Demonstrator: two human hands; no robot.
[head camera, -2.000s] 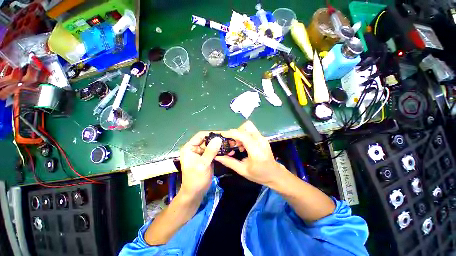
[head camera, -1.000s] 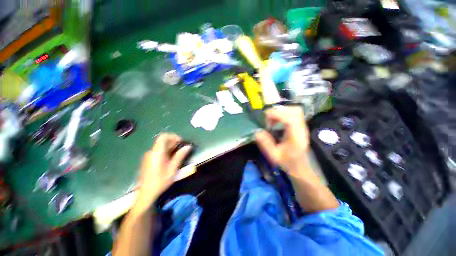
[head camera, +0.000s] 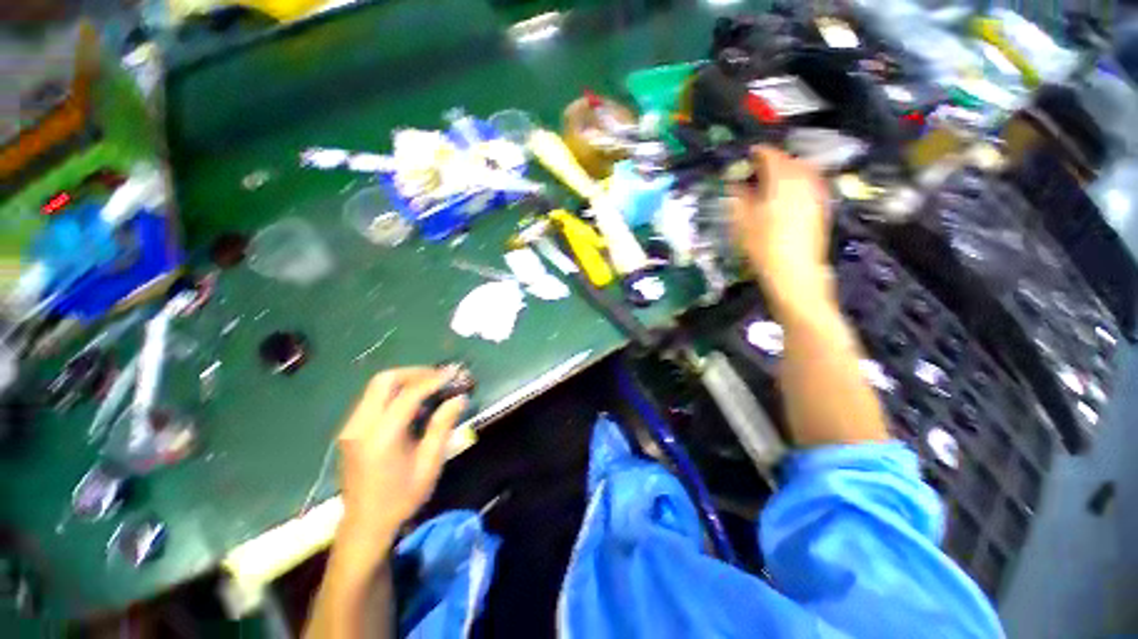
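My left hand (head camera: 389, 452) is at the bench's front edge, its thumb and fingers closed around a round black unit (head camera: 439, 397). The unit is blurred and partly hidden by the fingers. My right hand (head camera: 784, 215) is stretched out to the right rear, over dark clutter beyond the yellow-handled tool (head camera: 583, 245). Its fingertips are blurred, and I cannot tell whether they hold anything.
A white scrap (head camera: 488, 310) lies on the green bench top. Behind it stands a blue box (head camera: 437, 212) full of white pieces. A black round part (head camera: 285, 351) lies left of centre. A foam tray (head camera: 986, 431) is at the right, a clear cup (head camera: 290, 250) at the left rear.
The hands have come apart. The left hand keeps the round unit at the bench edge; the right has moved away to the right rear. The view has turned to the right.
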